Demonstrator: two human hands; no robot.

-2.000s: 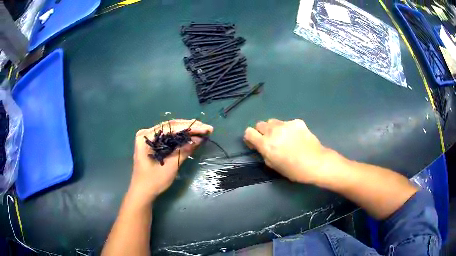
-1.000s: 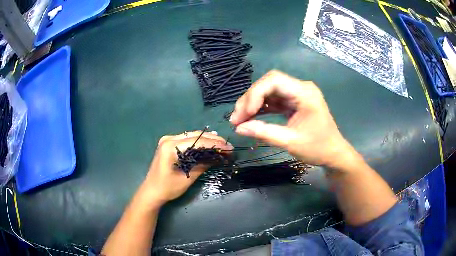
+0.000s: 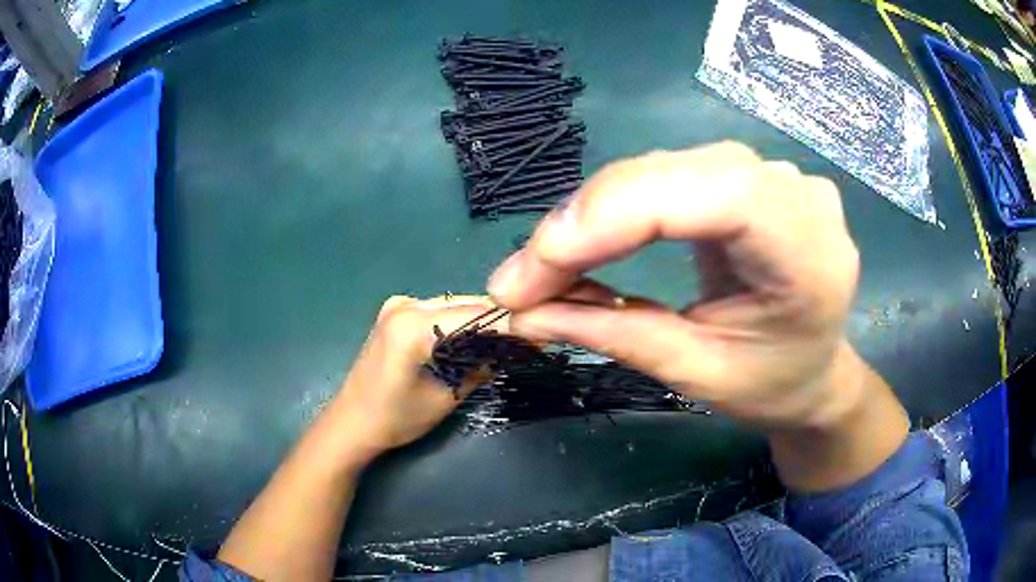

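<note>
My left hand (image 3: 398, 370) is closed around a bunch of black sticks (image 3: 457, 355), whose ends point toward me. My right hand (image 3: 693, 284) is raised in front of it, thumb and index finger pinched on a thin dark cable with a small gold tip (image 3: 619, 302). A thin dark lead runs between the pinched fingertips and the bunch. The flat sheaf of black cables (image 3: 557, 389) lies below and between the hands, partly hidden by both. A pile of black sticks (image 3: 511, 125) lies on the green bench beyond the hands, its lower right edge close behind my right fingers.
A blue tray (image 3: 100, 244) stands at the left, beside a cloudy bag (image 3: 32, 267). Another blue tray (image 3: 142, 21) is at the upper left. A flat clear bag (image 3: 824, 108) lies at the upper right. A narrow blue tray (image 3: 983, 131) holds black sticks at the far right. A blue bin (image 3: 986, 455) is at the lower right.
My right hand has risen from the cable sheaf with a thin cable and come close to my left hand and the camera. My left hand has shifted right, still holding the bunch.
</note>
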